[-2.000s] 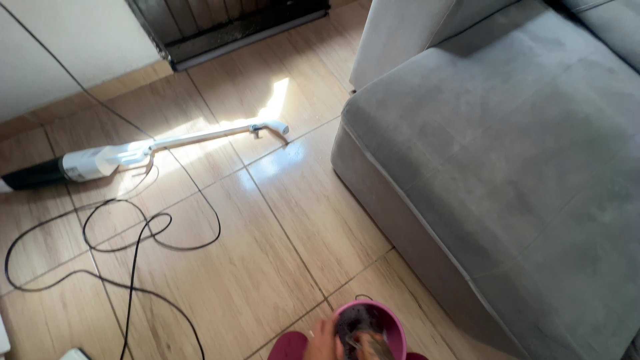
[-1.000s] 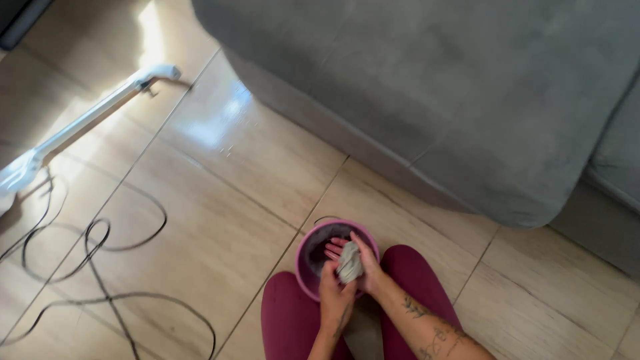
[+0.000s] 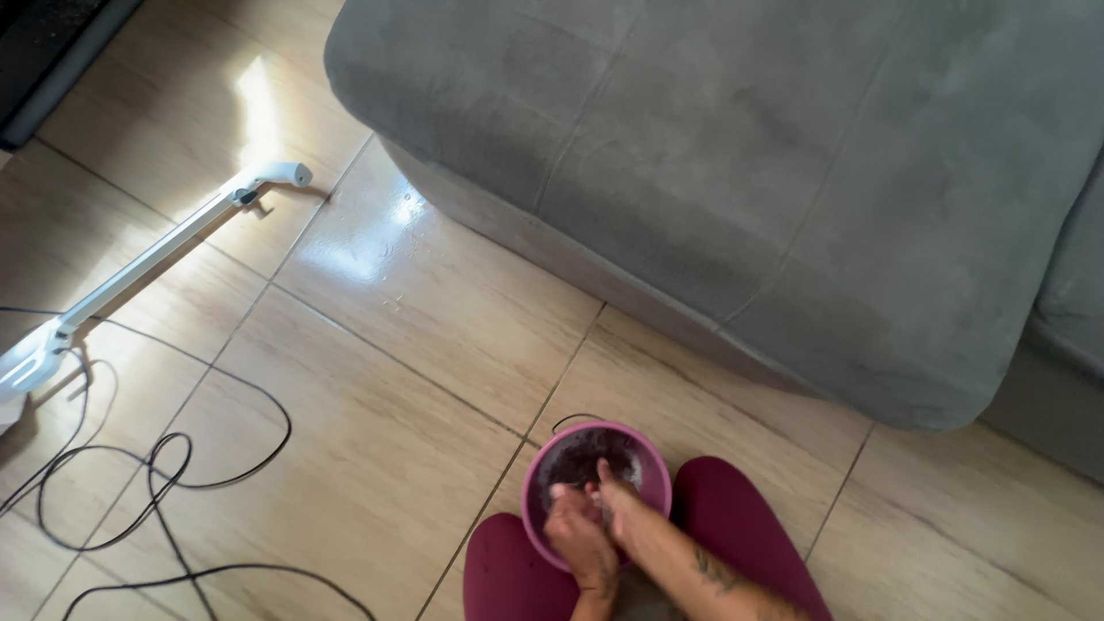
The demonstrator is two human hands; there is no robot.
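Observation:
A pink bucket (image 3: 662, 483) with dark, foamy water (image 3: 573, 457) in it stands on the tiled floor between my knees. Over its near part my left hand (image 3: 580, 522) is curled, its fingers meeting my right hand. My right hand (image 3: 614, 498) reaches in from the lower right, thumb side up, pressed against the left. The hands and blur hide most of what lies between them, so the cloth seen earlier cannot be made out clearly.
A grey upholstered sofa (image 3: 690, 155) fills the upper right. At the left a white upright vacuum cleaner (image 3: 164, 246) lies on the floor, with a looped black cord (image 3: 289, 423) near it. A dark-framed object (image 3: 52, 69) is at the upper left. Wet spots shine on the tiles (image 3: 371, 241).
My hands held a grey cloth above the bucket one second ago; now they are lower in the bucket, pressed together. The view swung toward the sofa and bucket since the first frame.

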